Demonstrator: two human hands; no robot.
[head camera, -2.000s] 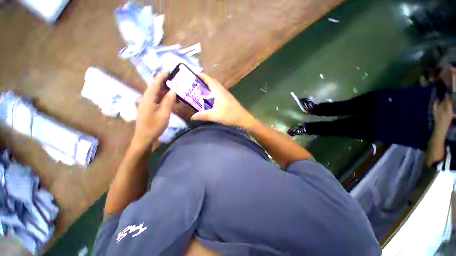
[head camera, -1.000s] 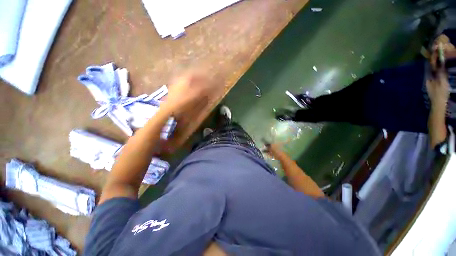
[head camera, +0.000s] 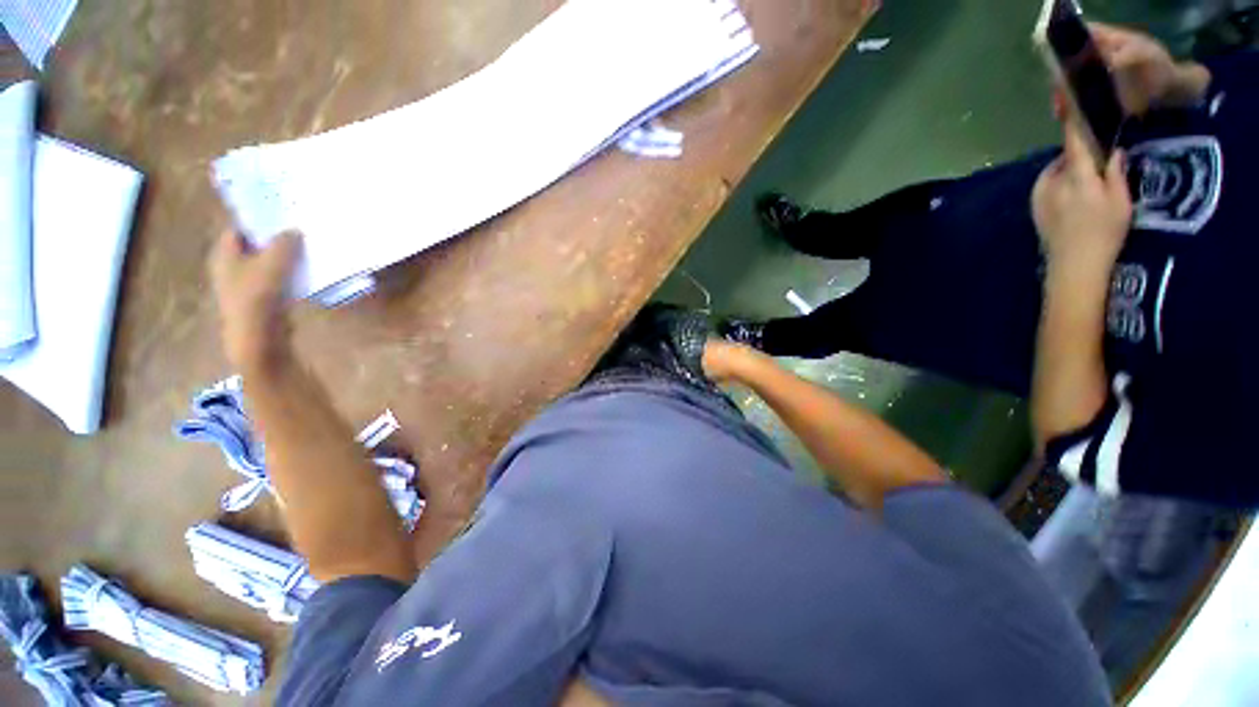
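A long stack of cut pieces (head camera: 483, 138), white on top with dark-striped edges, lies slantwise on the brown table. My left hand (head camera: 254, 301) holds its near-left end, with thumb and fingers around the corner. My right hand (head camera: 718, 362) is low beside my dark trousers at the hip. Its fingers are mostly hidden there, so I cannot tell whether it holds anything. No phone shows in my hands.
Striped tied bundles (head camera: 166, 633) lie at the table's (head camera: 552, 269) lower left. Folded pale pieces (head camera: 86, 263) lie at the far left. A coworker (head camera: 967, 276) in a dark top stands at the right, holding a phone (head camera: 1084, 76). Scraps lie on the green floor (head camera: 884, 124).
The phone has gone from my hands. My left hand has moved left across the table to the stack's end. My right hand has dropped to my hip. The coworker appears closer.
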